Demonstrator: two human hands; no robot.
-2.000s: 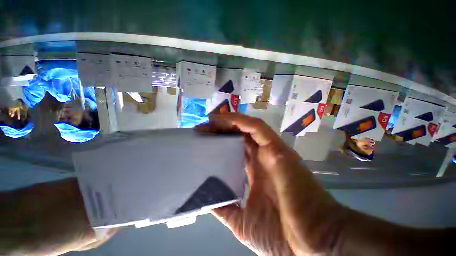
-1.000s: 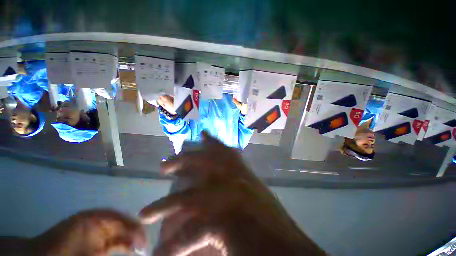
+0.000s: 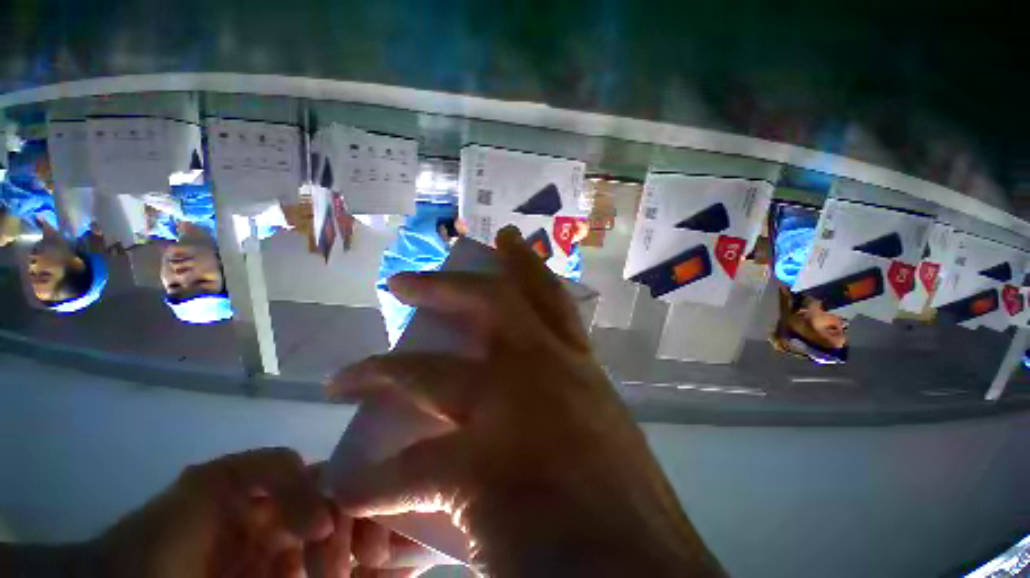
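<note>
A pale grey-white box or panel [image 3: 373, 435] is held low in the centre of the view, mostly hidden by my hands, with a bright edge at its lower end. My right hand [image 3: 508, 395] lies across it from the lower right, back of the hand showing, fingers spread over its face. My left hand [image 3: 265, 508] is at the lower left, fingers curled in at the box's lower left edge and meeting the right hand's fingertips. What the left fingers grip is hidden and blurred.
The picture is upside down. A green conveyor [image 3: 678, 68] with a pale rail [image 3: 542, 111] crosses the top. Several printed retail boxes [image 3: 700, 237] stand along it. Co-workers in blue smocks and caps [image 3: 194, 271] are opposite, beyond the belt. A pale post [image 3: 258, 305] stands at left.
The box held showing its device picture two seconds ago is turned and mostly covered now. Since one second ago my hands have come together. The boxes on the line have shifted left.
</note>
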